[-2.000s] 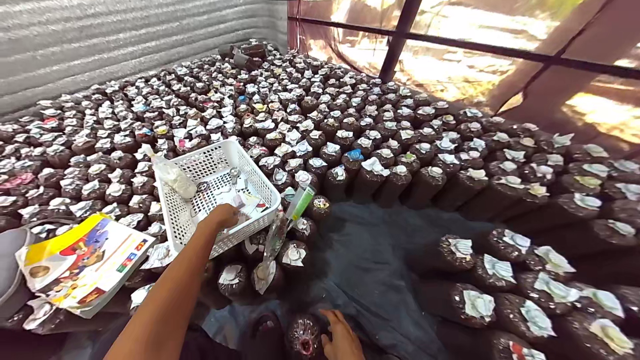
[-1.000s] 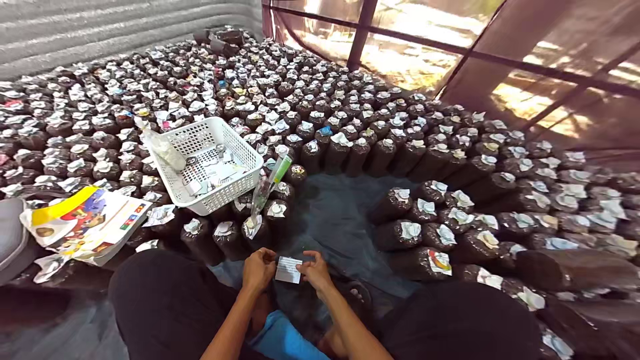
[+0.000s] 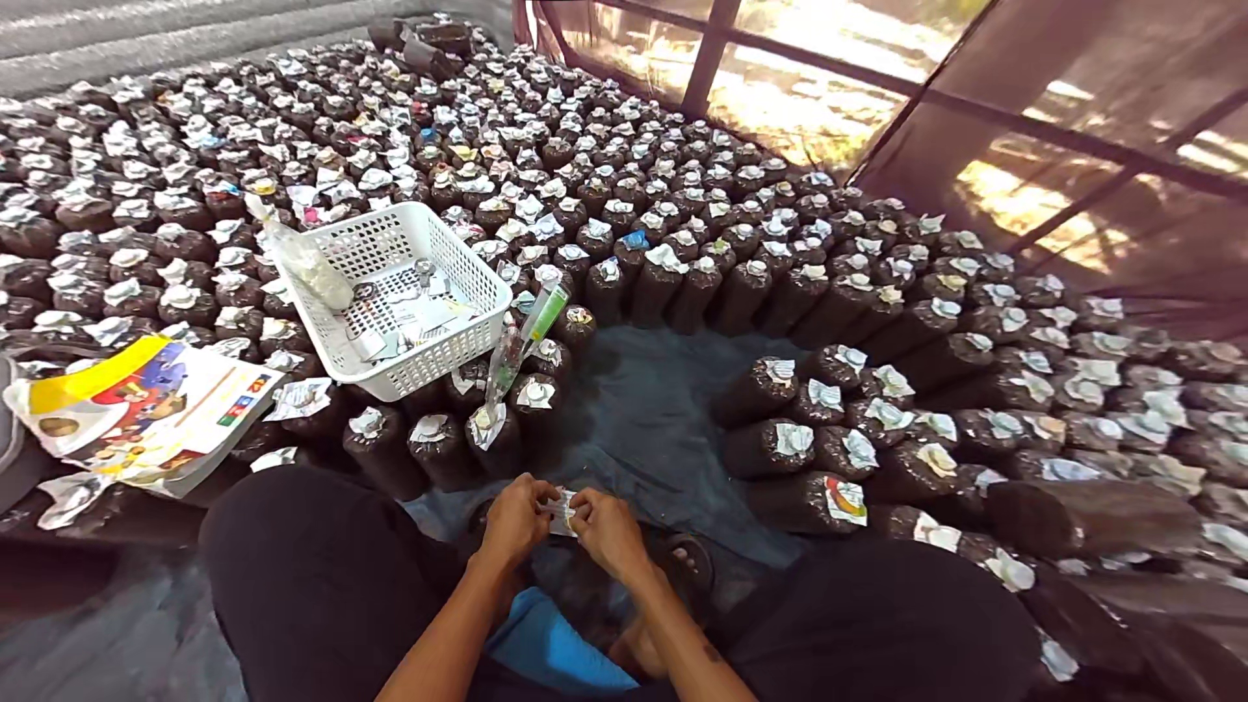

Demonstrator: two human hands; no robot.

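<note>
Low between my knees, my left hand (image 3: 519,517) and my right hand (image 3: 603,526) pinch a small piece of printed paper (image 3: 563,511) from its two sides. Beyond them to the left, a white perforated plastic basket (image 3: 405,363) rests on top of the bags. Paper pieces (image 3: 429,317) lie in it, and a clear plastic bag with pale contents (image 3: 310,263) leans on its left wall. A clear bag of slender shape (image 3: 505,366) and a green-marked clear packet (image 3: 544,314) stand at the basket's right side. What lies directly under my hands is mostly hidden.
Dark filled cylindrical bags (image 3: 746,292) with paper-covered tops stand in dense rows ahead and to the left; several at the right (image 3: 799,497) lean or lie. A colourful printed booklet (image 3: 146,409) lies at the left. Dark sheeting (image 3: 663,409) covers the ground. Netting on a frame (image 3: 721,58) borders the back right.
My left hand has left the basket and my right hand the dark bag between my legs. Both came together on the paper, which now shows less between my fingers than a second ago.
</note>
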